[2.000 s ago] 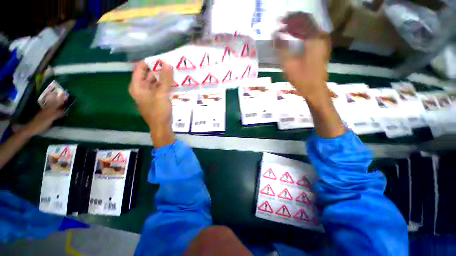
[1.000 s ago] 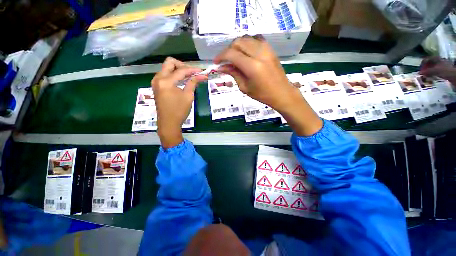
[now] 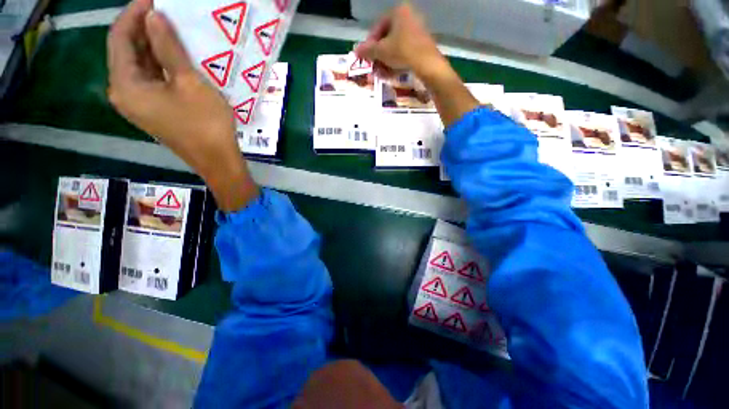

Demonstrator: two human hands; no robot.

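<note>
My left hand (image 3: 172,96) holds a white label sheet (image 3: 244,52) with red warning triangles at the upper left; it covers part of a product box beneath. My right hand (image 3: 400,48) has its fingertips on a single warning label (image 3: 360,64) at the top right of a white product box (image 3: 344,120). More overlapping product boxes (image 3: 593,160) lie on the belt to the right. A stack of label sheets (image 3: 456,291) lies on the near ledge, partly hidden by my right sleeve.
Two labelled boxes (image 3: 80,240) (image 3: 153,248) stand on the left ledge. Dark-sided stacked boxes (image 3: 683,319) are at the lower right. A large white carton (image 3: 480,20) stands behind the belt. Pale metal rails (image 3: 336,188) edge the green belt (image 3: 72,84).
My hands have moved apart; the left now holds the sheet spread at the upper left, the right is at a box with a label. The view has shifted and tilted.
</note>
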